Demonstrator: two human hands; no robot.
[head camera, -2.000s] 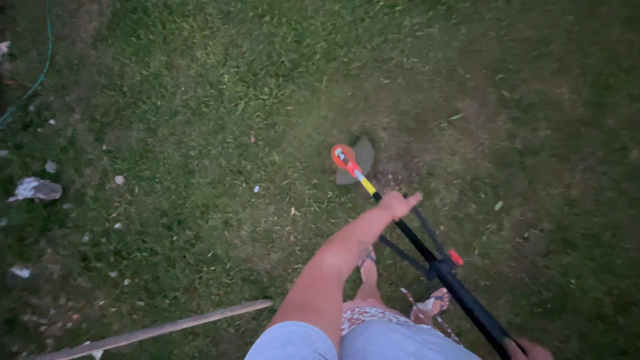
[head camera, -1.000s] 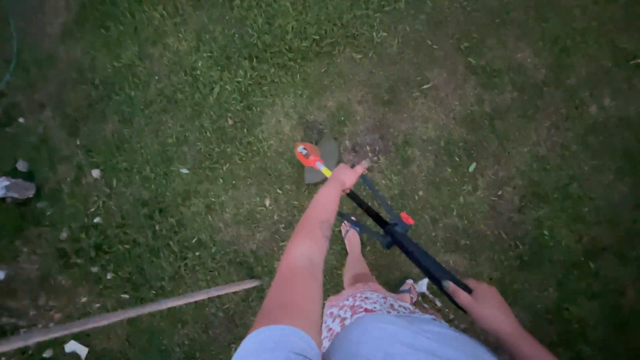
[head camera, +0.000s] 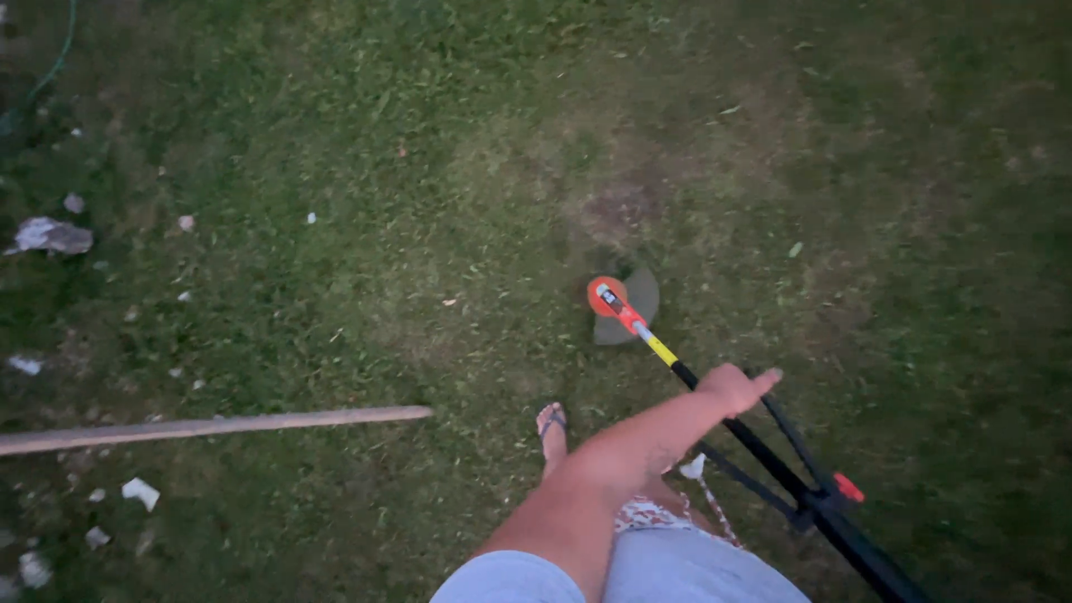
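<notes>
My left hand (head camera: 737, 389) is closed around the front loop handle of a string trimmer, above its black shaft (head camera: 766, 456). The trimmer's orange head (head camera: 607, 297) and its dark, fan-shaped guard (head camera: 638, 301) are low over the grass, just below a bare, brownish patch (head camera: 620, 209). A yellow band (head camera: 662, 350) circles the shaft near the head. From there the shaft slants down to the lower right, past a red knob (head camera: 847, 487), and leaves the frame. My right hand is out of view.
A long wooden pole (head camera: 209, 425) lies on the grass at the left. Pale scraps (head camera: 140, 493) and a larger whitish lump (head camera: 52, 236) are scattered there. A thin green hose or cord (head camera: 60, 59) runs at the upper left. My foot in a flip-flop (head camera: 552, 423) stands below the trimmer head.
Since one second ago, the trimmer head has shifted right over the grass, beneath the bare patch. My right hand, seen on the shaft's rear part then, has gone out of view.
</notes>
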